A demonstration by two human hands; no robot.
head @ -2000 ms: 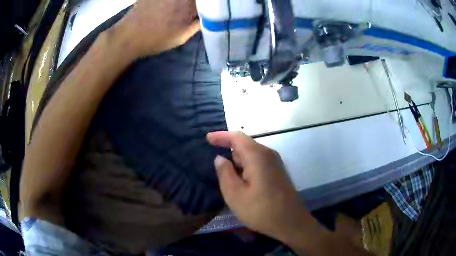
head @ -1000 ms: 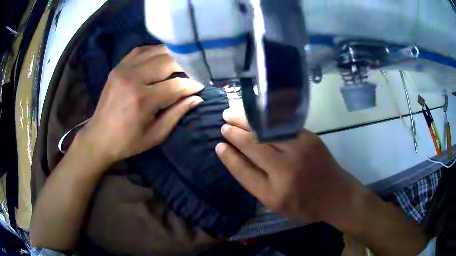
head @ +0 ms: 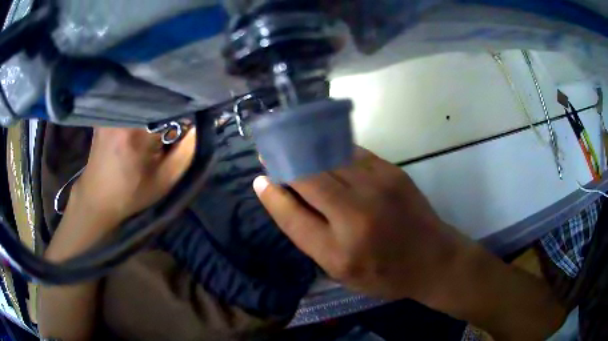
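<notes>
The gathered dark waistband (head: pixel 230 260) lies on the machine table under the head, with the brown garment body (head: pixel 167 293) below and left of it. My left hand (head: pixel 123 166) rests on the garment at the left; its fingertips are hidden behind the machine head. My right hand (head: pixel 367 220) lies along the band's right edge, fingers pointing left; some fingers are hidden behind the grey tension knob (head: pixel 303 140). The sewing machine head (head: pixel 427 26) fills the top, very close. The presser foot and needles cannot be made out.
A dark curved loop (head: pixel 140 233) crosses the near view at left. A long metal rod (head: pixel 545 116) and tools with orange and green handles (head: pixel 585 143) lie on the table at right. A measuring tape (head: pixel 340 305) runs along the front edge. Checked cloth (head: pixel 572 240) hangs at lower right.
The view has moved much closer to the machine head, which now covers more of the scene. First my left hand reached past the band and my right was raised; both then came onto the cloth.
</notes>
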